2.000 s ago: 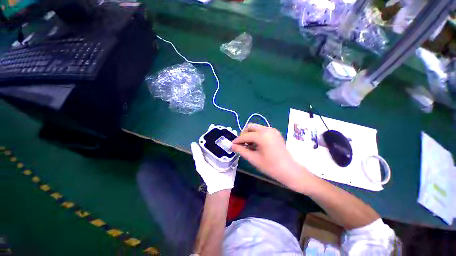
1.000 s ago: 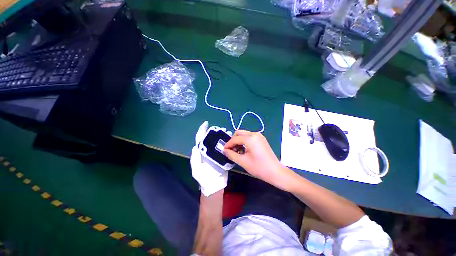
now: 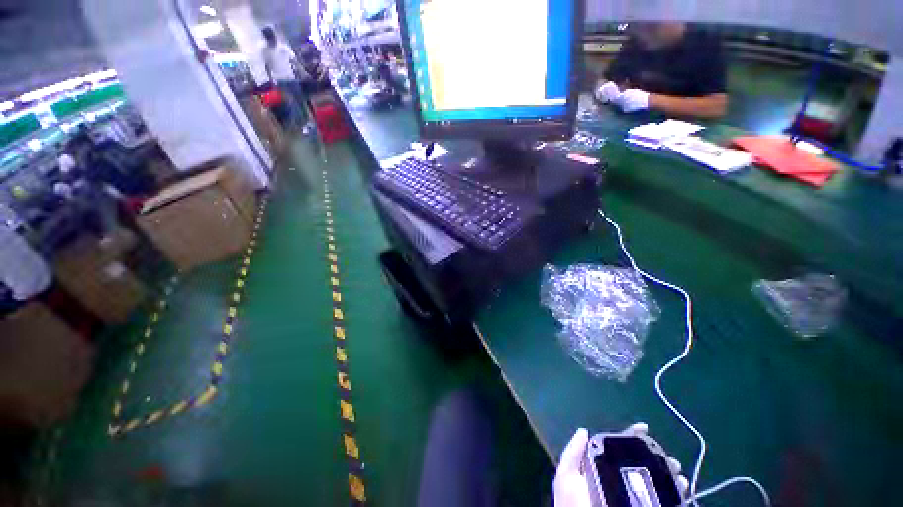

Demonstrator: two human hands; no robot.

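Observation:
The white device unit is at the bottom edge, its black recessed side facing up with a pale slot in it. My left hand, in a white glove, holds it from the left and below; the picture's edge cuts off most of the hand. My right hand is not in view. The white cable runs from the computer case along the bench and loops beside the unit; its plug end cannot be made out. A crumpled clear bag lies left of the cable.
A monitor stands on the case behind a black keyboard. Another clear bag lies right. Papers and a red-orange folder lie before a person across the bench. Cartons stand left on the floor.
The view has swung up and left, bringing in the monitor, aisle and another person. The mouse, its paper and my right hand have left the picture. My left hand still holds the unit.

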